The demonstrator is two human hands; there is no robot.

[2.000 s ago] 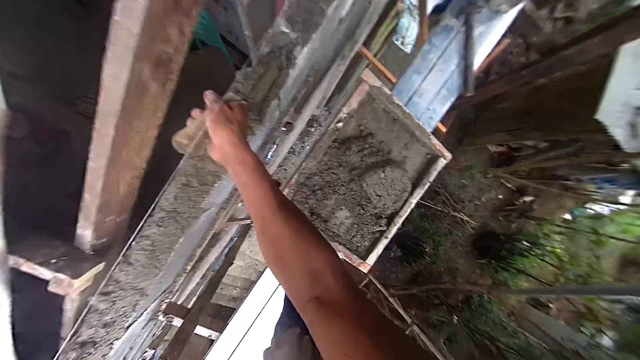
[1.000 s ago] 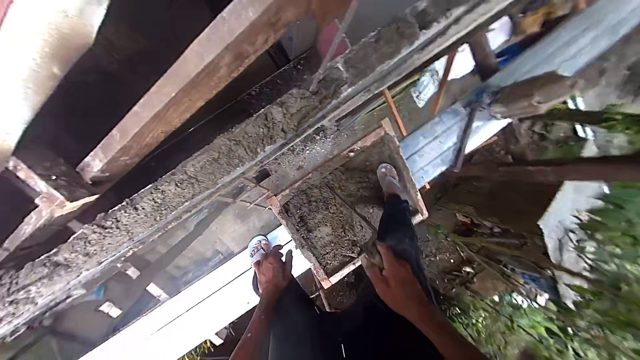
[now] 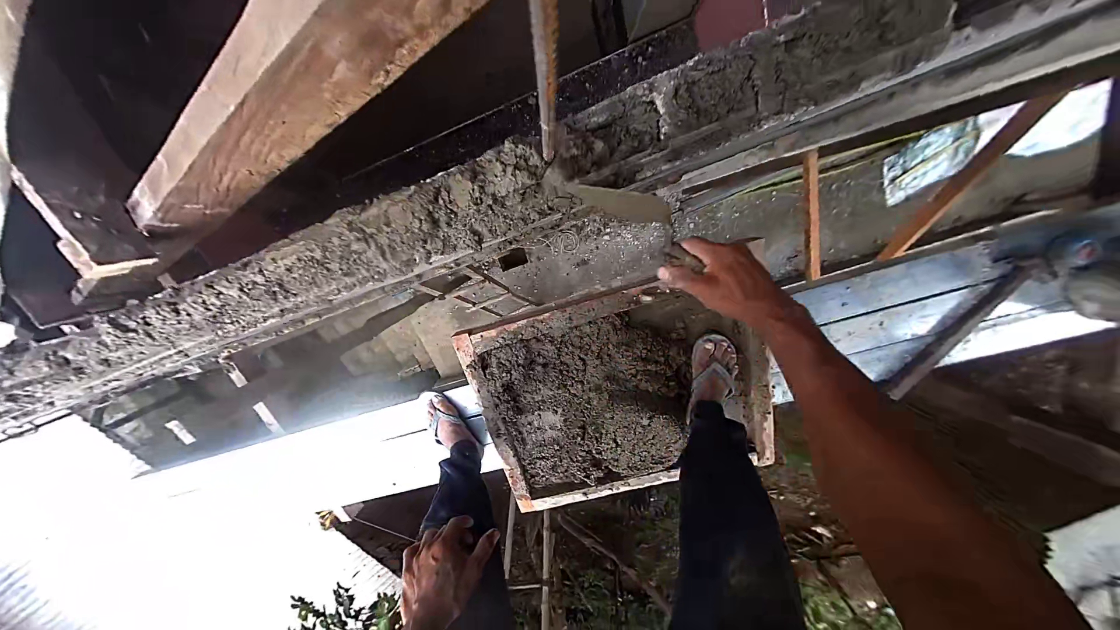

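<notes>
My right hand [image 3: 722,276] grips the handle of a trowel [image 3: 621,203], whose blade touches the near edge of the wet mortar [image 3: 420,214] on the long wall top. A ribbed steel bar [image 3: 546,83] stands up from the mortar just beyond the blade. My left hand [image 3: 442,569] rests, fingers spread, by my left knee with nothing in it. Below the wall sits a shallow wooden mixing box [image 3: 518,437] holding a heap of wet mortar [image 3: 586,402]. My right foot [image 3: 713,363] stands inside the box and my left foot [image 3: 448,420] on a plank beside it.
Scaffold planks [image 3: 884,311] run past the box on both sides, high above ground with plants. A large wooden beam [image 3: 289,96] lies beyond the wall at upper left. Orange-brown wooden braces [image 3: 812,214] stand at right, between the wall and the planks.
My right hand has moved from near my right knee up to the wall edge with the trowel. My left hand stays by the left leg. The view has shifted.
</notes>
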